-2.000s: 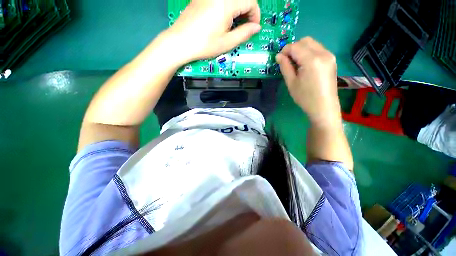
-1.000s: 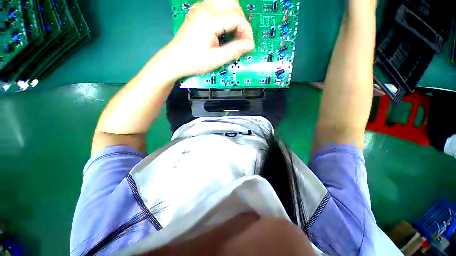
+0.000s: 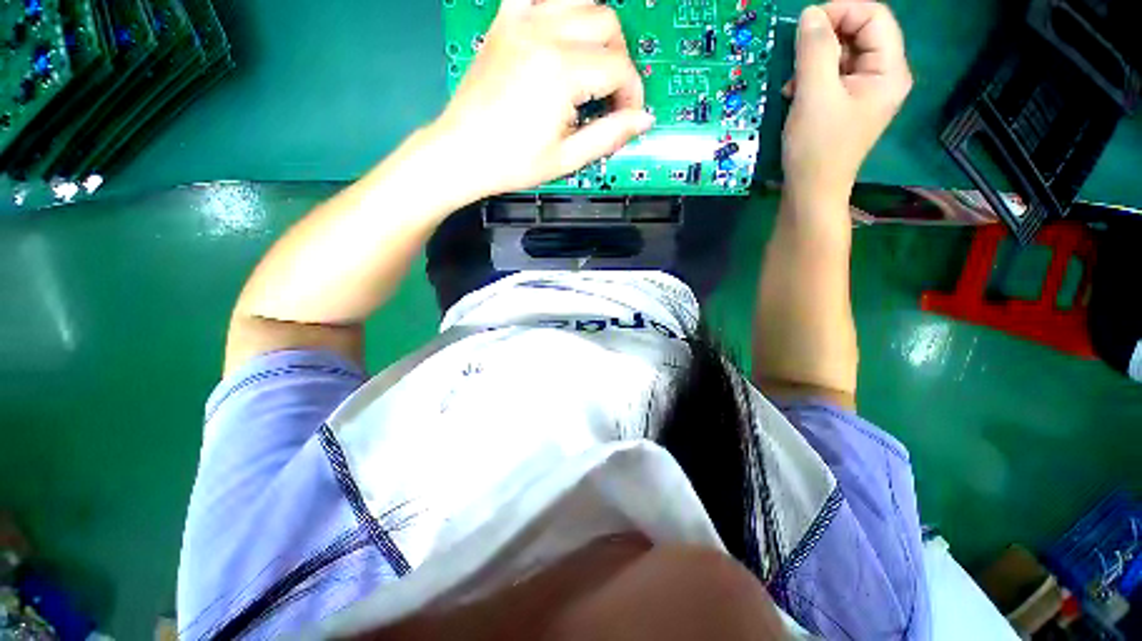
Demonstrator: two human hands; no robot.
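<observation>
A green PCB panel (image 3: pixel 676 94) with blue components and small black parts lies in front of me at the top of the view, its far side cut off. It rests over a black PCB rack (image 3: pixel 582 225), whose oval handle opening shows toward my body. My left hand (image 3: pixel 564 94) is over the panel's left part, fingers curled; whether it holds anything cannot be told. My right hand (image 3: pixel 852 75) is just right of the panel's right edge, thumb and fingers pinched together; anything between the fingertips is too small to tell.
A stack of PCB panels (image 3: pixel 113 94) lies fanned at the upper left. Black spare racks (image 3: pixel 1046 119) are piled at the upper right. A red plastic frame (image 3: pixel 1021 294) stands below the bench edge at right. Boxes and a blue basket (image 3: pixel 1102 545) are at the lower right.
My right hand was over the panel's right edge, then reached up out of view, and is now back beside the panel. My left hand stays over the panel.
</observation>
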